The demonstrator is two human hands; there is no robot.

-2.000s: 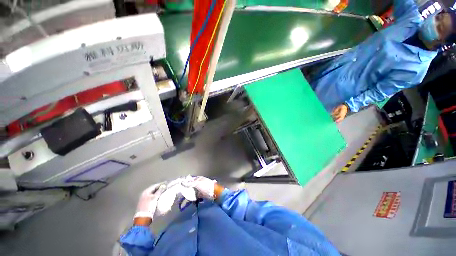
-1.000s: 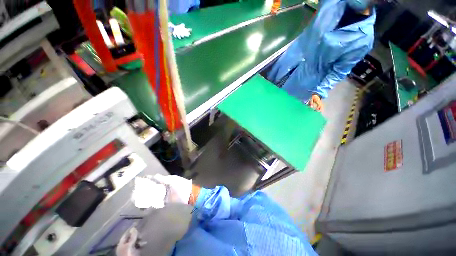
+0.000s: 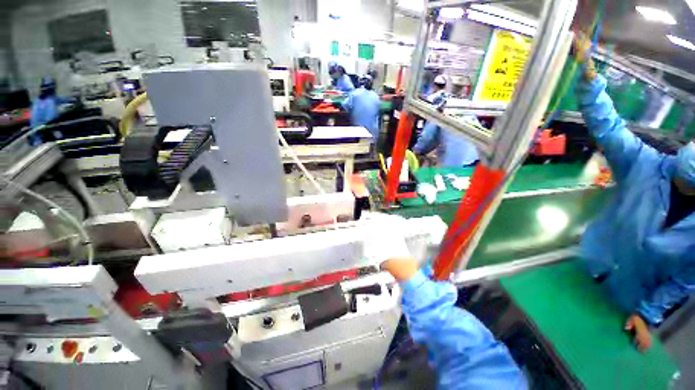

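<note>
My right hand (image 3: 387, 242), in a white glove, reaches out and lies on the right part of the long white front beam (image 3: 259, 263) of the machine. It is overexposed against the white beam, so I cannot tell its fingers or a cloth under it apart. My light blue sleeve (image 3: 457, 335) comes in from the bottom right. My left hand is not in view. Below the beam is a pale control panel (image 3: 286, 321) with a black box (image 3: 323, 305) on it.
A grey machine head (image 3: 244, 145) with a black cable chain (image 3: 179, 160) stands behind the beam. A red-wrapped post (image 3: 472, 217) stands right of my hand, before the green conveyor (image 3: 526, 225). A person in blue (image 3: 625, 206) stands by the green-topped table (image 3: 568, 312). White gloves (image 3: 427, 190) lie beyond.
The view has lifted and turned toward the machine. My right hand, which held a white folded cloth low down, has moved up onto the beam. My left hand has left the picture. The other person's arm is raised.
</note>
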